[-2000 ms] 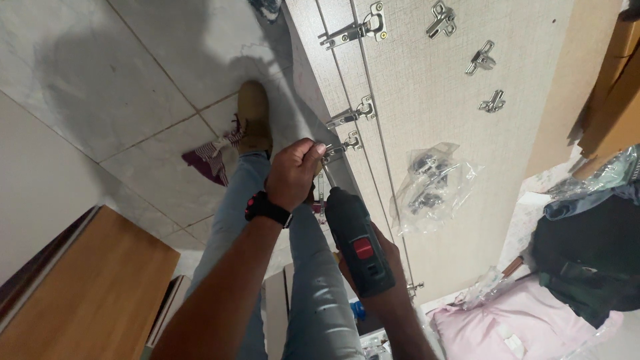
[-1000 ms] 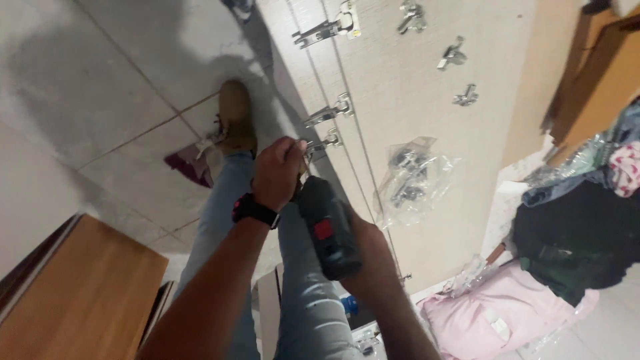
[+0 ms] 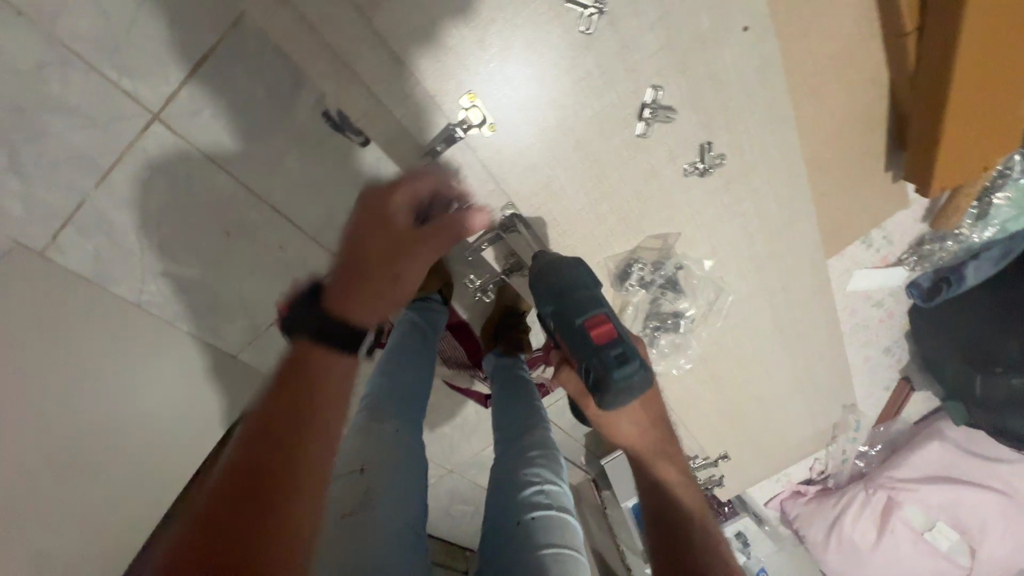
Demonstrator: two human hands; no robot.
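Observation:
My right hand (image 3: pixel 612 396) grips a dark cordless drill driver (image 3: pixel 588 328) with a red button, its bit pointing up-left at a metal hinge (image 3: pixel 508 224) on the edge of a pale wood-grain panel (image 3: pixel 744 320). My left hand (image 3: pixel 400 240) is blurred and raised beside that hinge, a dark watch on its wrist; whether it holds something cannot be told. Another hinge (image 3: pixel 468 124) with brass-coloured screws sits further up the edge. Loose hinge mounting plates (image 3: pixel 656 112) lie on the panel, with a clear plastic bag (image 3: pixel 668 300) of metal fittings nearer the drill.
Below the panel is a tiled floor (image 3: pixel 232 200) with my legs and shoes. A pale board (image 3: pixel 104 416) stands at the left. On the right are brown wooden boards (image 3: pixel 968 88), dark cloth (image 3: pixel 972 360) and a pink fabric bundle (image 3: pixel 920 496). More metal hinges (image 3: pixel 708 472) lie at the panel's lower edge.
My left hand has come away from the drill's bit and the hinge, to the left. The drill remains in my right hand. The view has shifted and turned.

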